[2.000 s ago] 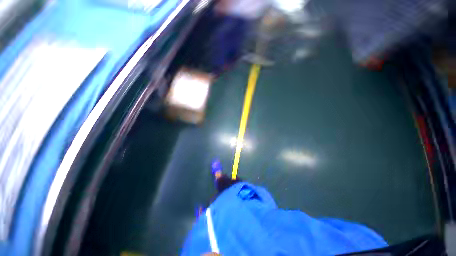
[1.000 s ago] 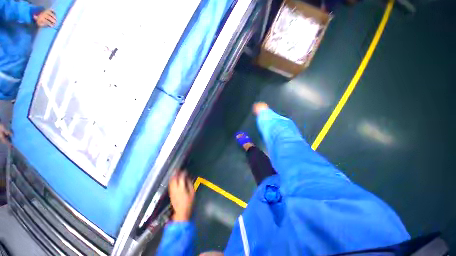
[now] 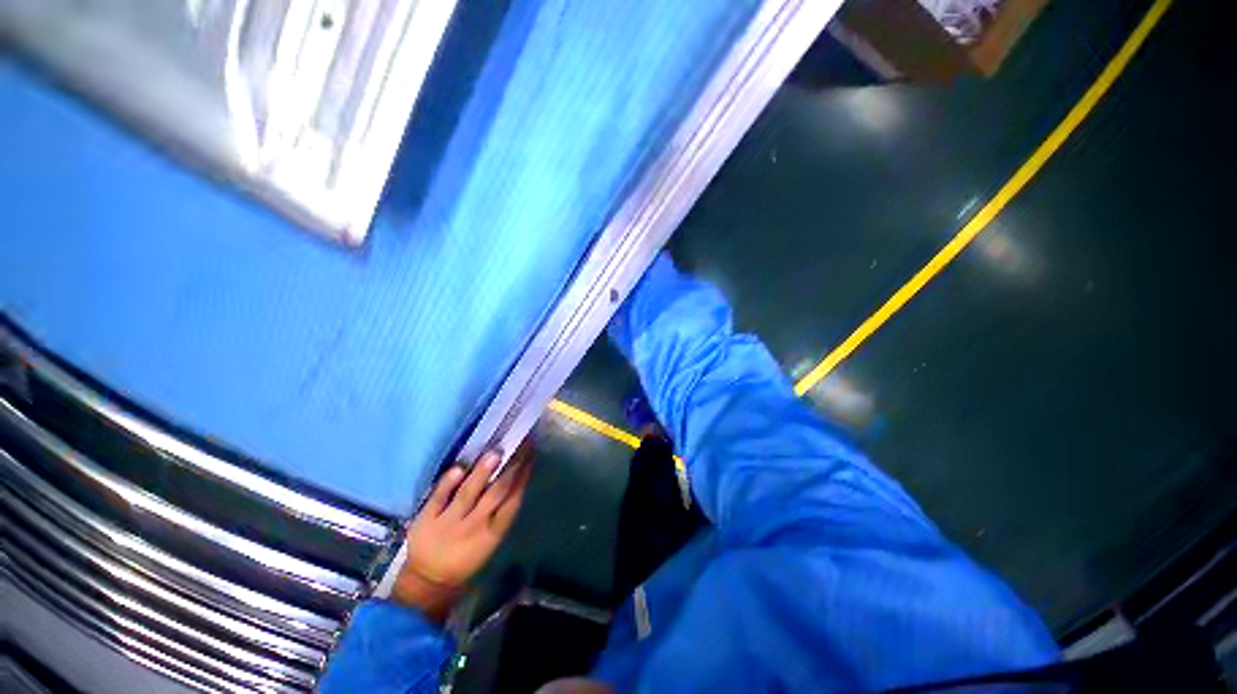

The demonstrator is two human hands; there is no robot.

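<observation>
A blue padded carrier board lies across the upper left. A silver back panel rests on it, with a corner pointing towards me. A silver edge rail runs diagonally along the board's near side. My left hand lies on the rail's lower end with its fingers spread and holds nothing. My right sleeve reaches up to the rail's outer side; my right hand is hidden there, so I cannot tell if it holds anything.
Shiny metal rollers lie beyond the board's lower-left edge. A brown carton with white scraps stands on the green floor at the top. Yellow lines mark the floor. A dark box is below the rail's end.
The view has moved closer to the board and rollers. My left hand has come onto the rail. My right hand, visible a second ago, has gone out of sight at the rail.
</observation>
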